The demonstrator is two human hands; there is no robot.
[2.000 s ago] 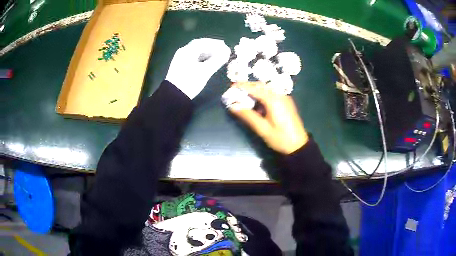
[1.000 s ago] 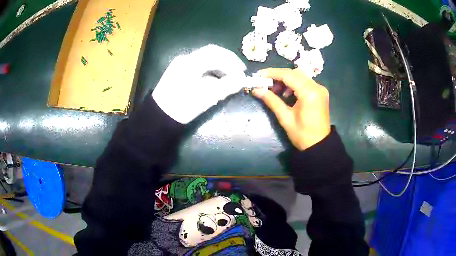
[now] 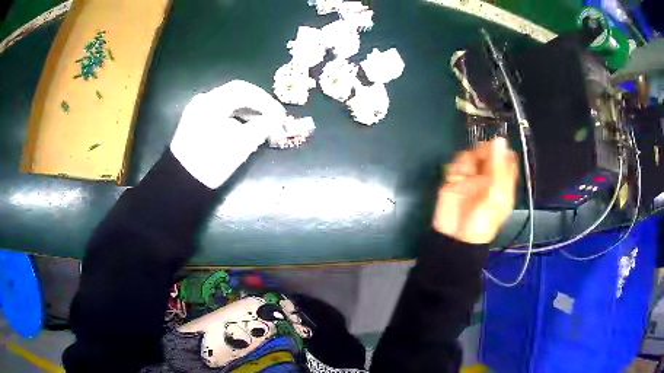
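Note:
My left hand [image 3: 222, 130], in a white glove, holds a white plastic assembly [image 3: 293, 132] at its fingertips, low over the dark green bench. My bare right hand [image 3: 477, 191] is at the right, near the iron stand and the pale tube. It is blurred, its fingers are partly bent, and whether it holds anything cannot be told. Several more white assemblies [image 3: 338, 79] lie in a loose group beyond my left hand. Small green components [image 3: 93, 56] lie in the cardboard tray [image 3: 87, 140] at the left.
The iron stand [image 3: 484, 87] stands left of the black box [image 3: 557, 120], which shows red lights. A pale tube [image 3: 526, 167] and cables loop over the bench edge at the right. A green spool [image 3: 608, 40] is behind the box. A blue bin [image 3: 560, 309] is below.
My right hand has left the white assembly and moved right toward the stand. My left hand keeps hold of the assembly. The camera view has shifted too.

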